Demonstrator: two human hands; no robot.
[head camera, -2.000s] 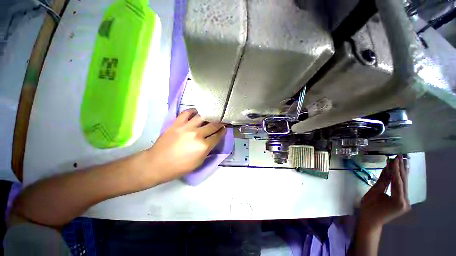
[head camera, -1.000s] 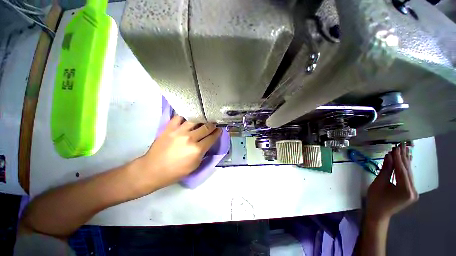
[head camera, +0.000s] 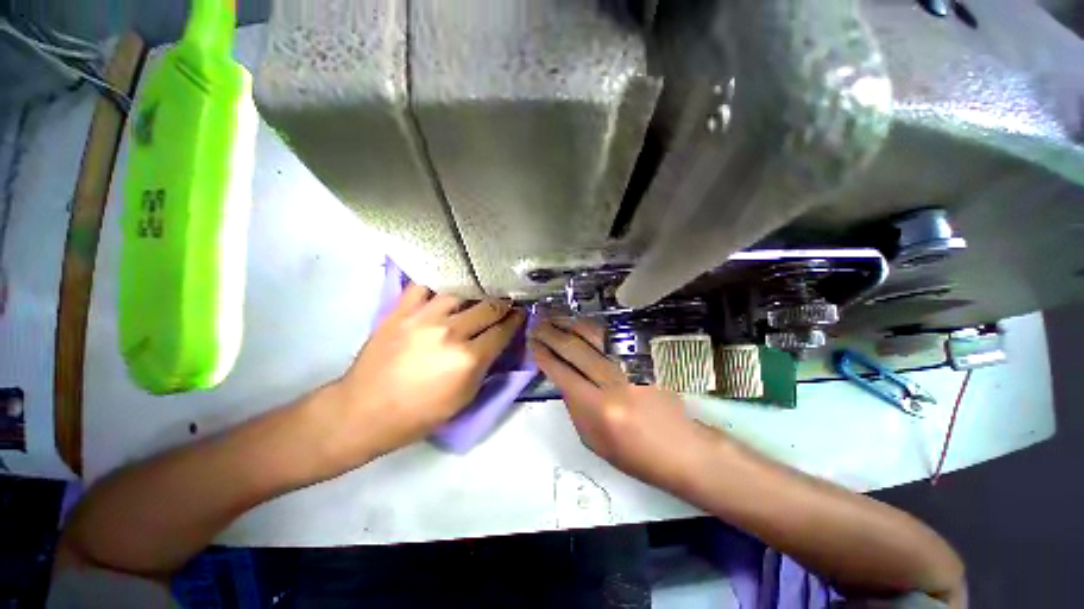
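A lilac fabric strip (head camera: 481, 410) lies under and in front of my left hand, at the needle area of the grey-white sewing machine (head camera: 523, 155). My left hand (head camera: 422, 357) holds the strip, with its fingertips beside the needle area. My right hand (head camera: 606, 399) is at the strip's right edge, its fingertips close to the left fingertips and touching the cloth. Whether the right fingers grip it cannot be told. The needle and presser foot are mostly hidden by the fingers and the machine head.
A lime-green lamp (head camera: 184, 226) hangs at the left. Ribbed cream knobs (head camera: 684, 364), a green pad (head camera: 779, 376) and blue snips (head camera: 877, 381) are right of my right hand. A small metal part (head camera: 977, 347) with a red cord is farther right. Lilac cloth (head camera: 779, 583) hangs below the table edge.
My right hand has moved left from the table's right end to the fabric beside my left hand. The snips and small metal part are now uncovered. My left hand stays on the strip.
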